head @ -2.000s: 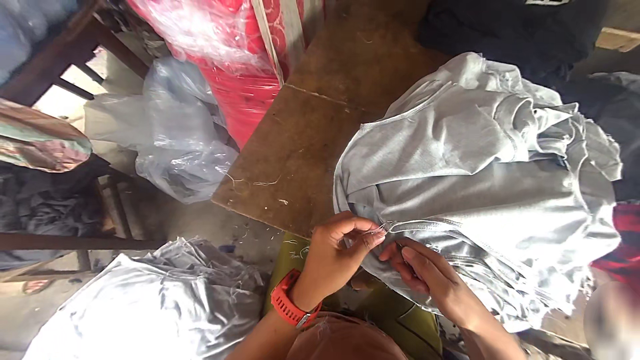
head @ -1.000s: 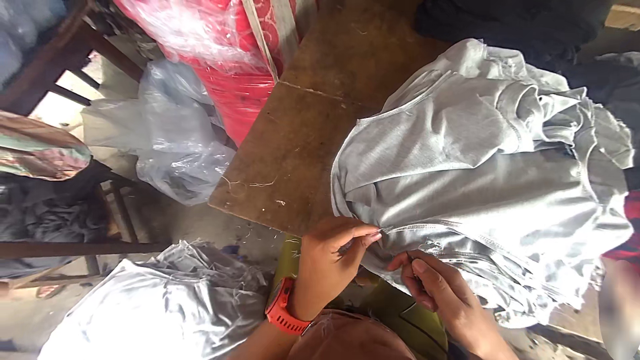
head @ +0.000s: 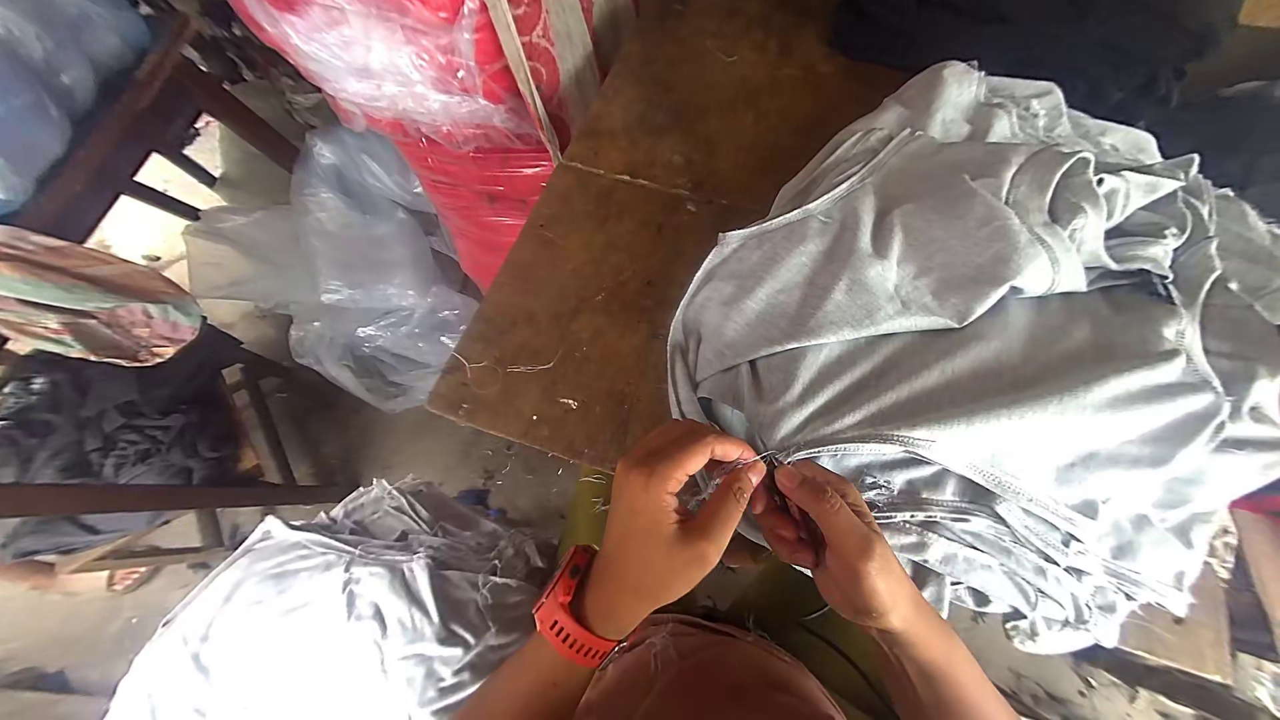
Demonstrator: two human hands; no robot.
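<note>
A heap of grey knit garments (head: 960,360) lies on the brown wooden table (head: 560,290). At the heap's near edge, the thumb and index finger of my left hand (head: 690,500) pinch a loose thread (head: 765,456) running from a seam. My right hand (head: 830,530) is closed around a small dark tool (head: 800,515), mostly hidden by the fingers; its tip meets the thread beside my left fingertips. What kind of tool it is cannot be told. A red watch (head: 575,615) is on my left wrist.
Another pile of pale grey garments (head: 330,610) is at the lower left. Clear plastic bags (head: 360,270) and a red plastic-wrapped bundle (head: 470,150) stand beyond the table's left edge. Dark cloth (head: 1030,50) lies at the far right. Thread scraps (head: 530,367) dot the tabletop.
My hands were apart one second ago; now the right hand with the dark tool is up against the left fingertips at the thread.
</note>
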